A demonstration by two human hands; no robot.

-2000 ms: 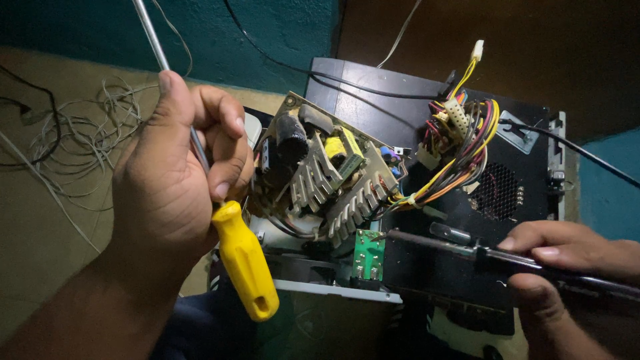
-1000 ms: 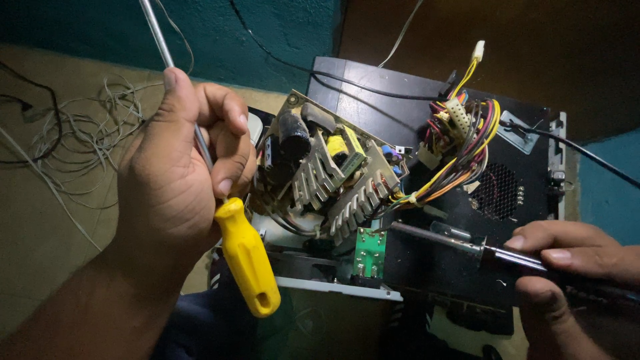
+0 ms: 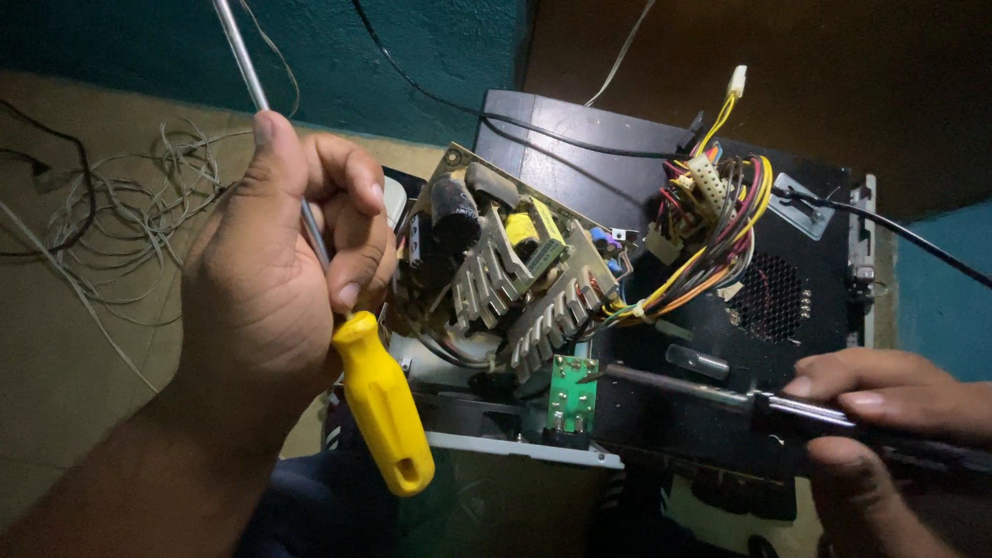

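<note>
My left hand (image 3: 267, 256) is closed around the metal shaft of a screwdriver with a yellow handle (image 3: 384, 411), which hangs handle down left of a power supply circuit board (image 3: 496, 232). That board carries finned metal heat sinks (image 3: 558, 329), capacitors and a yellow transformer. My right hand (image 3: 876, 418) grips a soldering iron (image 3: 682, 387) by its dark handle. The iron points left, its tip over the upper part of a small green circuit board (image 3: 573, 395); whether they touch, I cannot tell. A bundle of coloured wires with connectors (image 3: 744, 225) runs from the larger board.
Below the boards lies a black metal computer case (image 3: 558, 139) with a round vent grille (image 3: 767, 298) and a small clear tube (image 3: 697, 362). A metal plate (image 3: 802, 205) rests near its right edge. Black cables cross above, and thin tangled wire (image 3: 139, 209) lies at left.
Relative to the small green board, the soldering iron's tip has moved from its upper right edge onto the area over its upper part. My left hand with the screwdriver has stayed about where it was.
</note>
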